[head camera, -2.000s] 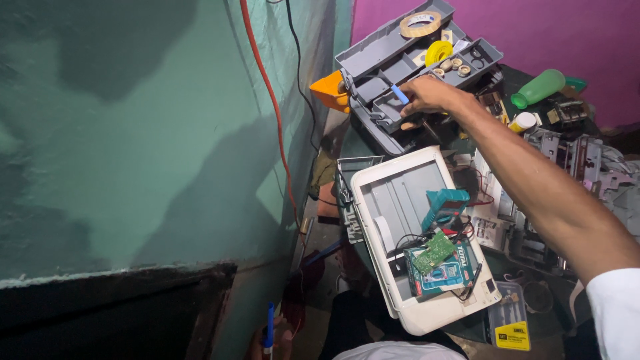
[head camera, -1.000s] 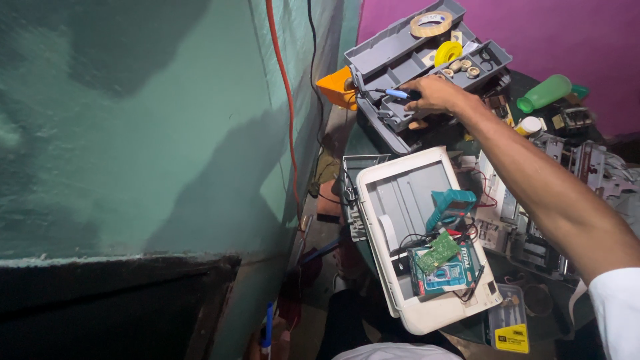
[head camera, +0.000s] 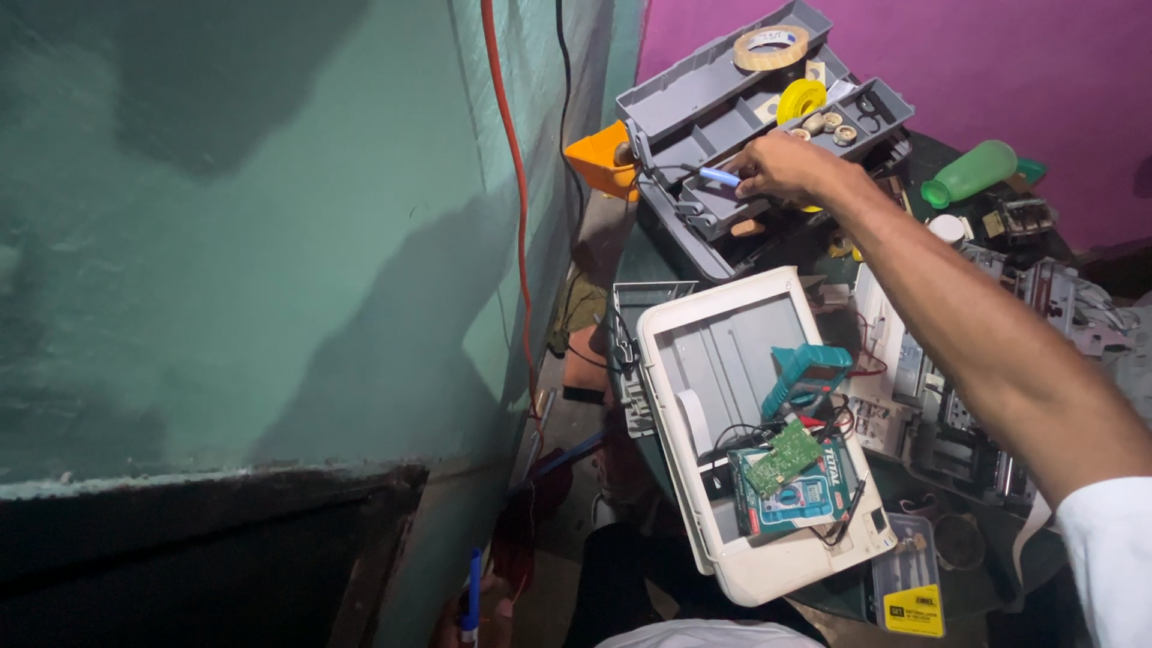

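Note:
My right hand point(head camera: 783, 169) reaches over the grey plastic toolbox point(head camera: 697, 76), its fingers closed on a light-blue handle point(head camera: 720, 177) with a thin dark part or cord at its left end. Near that hand, rolls of tape point(head camera: 771, 47) and a yellow tape spool point(head camera: 800, 101) lie in the toolbox. Low in the view, my left hand point(head camera: 481, 616) is dim and partly cut off, around an upright blue stick-like object point(head camera: 473, 585) whose kind I cannot tell. Between the hands, a teal multimeter point(head camera: 805, 378) and a green circuit board point(head camera: 785, 459) on a multimeter box point(head camera: 792, 508) rest on a white printer scanner frame point(head camera: 756, 576).
An orange container point(head camera: 601, 160) stands left of the toolbox. A green plastic bottle point(head camera: 972, 175) lies at the right, above dismantled printer parts point(head camera: 958, 414). A clear case with a yellow label point(head camera: 909, 576) sits near the table's front edge. A red cable point(head camera: 513, 153) hangs along the green wall.
The light-blue handle in my right hand has turned from steeply tilted to nearly level. That hand remains over the toolbox. My left hand stays low in the view with the blue object.

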